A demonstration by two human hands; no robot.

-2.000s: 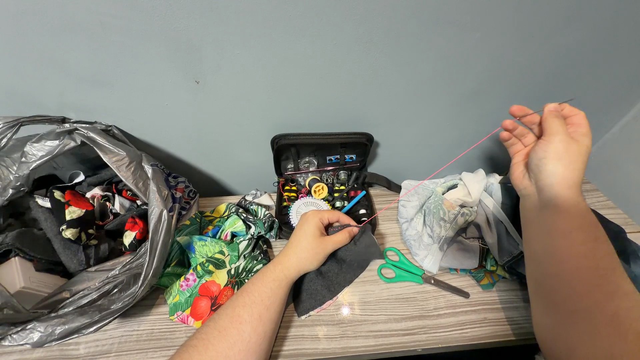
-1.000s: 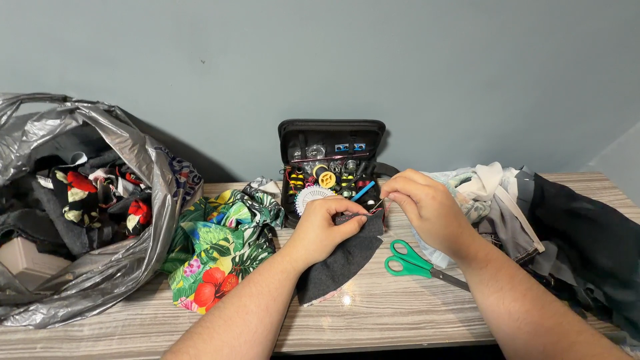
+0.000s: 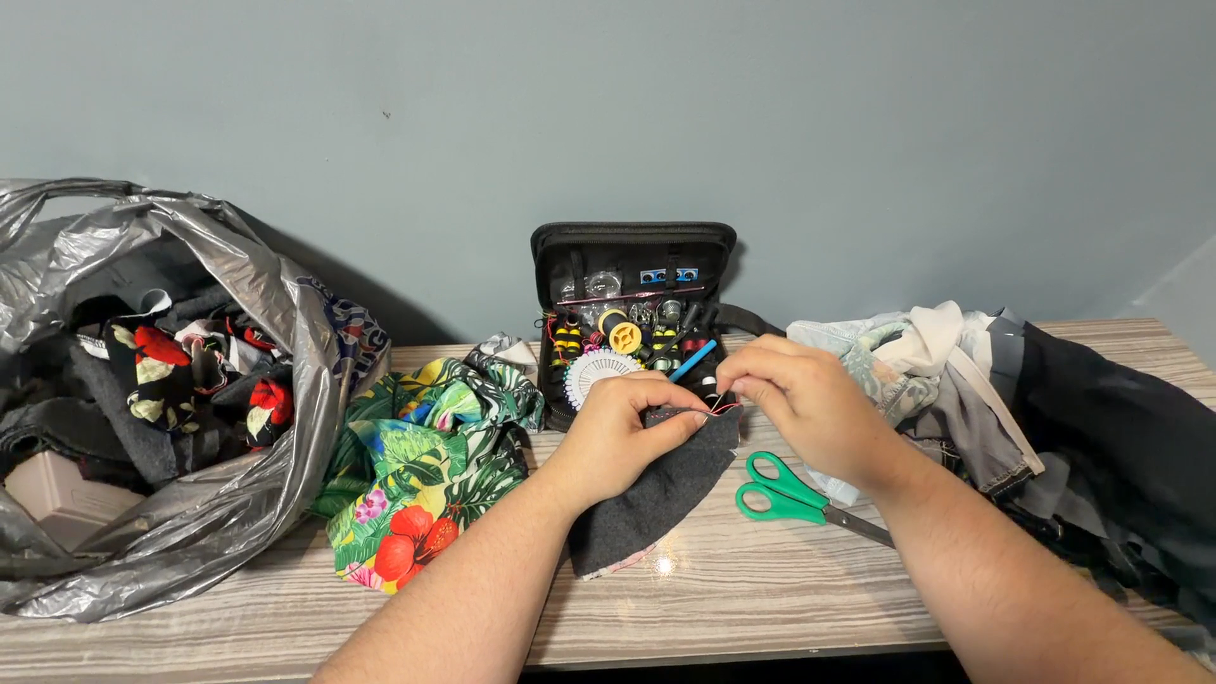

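My left hand (image 3: 622, 432) pinches the upper edge of a dark grey fabric piece (image 3: 655, 494), which hangs below the fingers over the table. At the fabric's upper right corner, my right hand (image 3: 807, 404) has thumb and forefinger closed together; a needle seems to be between them, though it is too small to tell surely. Red thread (image 3: 727, 407) loops by these fingertips. Behind both hands stands an unzipped black sewing kit case (image 3: 632, 233) with thread spools, a white pin wheel (image 3: 598, 372) and a blue pen-like tool (image 3: 693, 361). Green-handled scissors (image 3: 793, 499) lie below my right hand.
A grey plastic bag (image 3: 285, 380) of fabric scraps stands at the left on the wood-grain table (image 3: 779, 598). Bright floral cloth (image 3: 437, 484) lies between bag and case. Pale cloth (image 3: 940, 370) and black cloth (image 3: 1102, 427) are heaped at the right. A grey wall (image 3: 608, 114) rises behind.
My right hand was raised at the upper right with the thread drawn taut two seconds ago; it came down to the fabric's edge and remains beside it. My left hand keeps its hold on the fabric.
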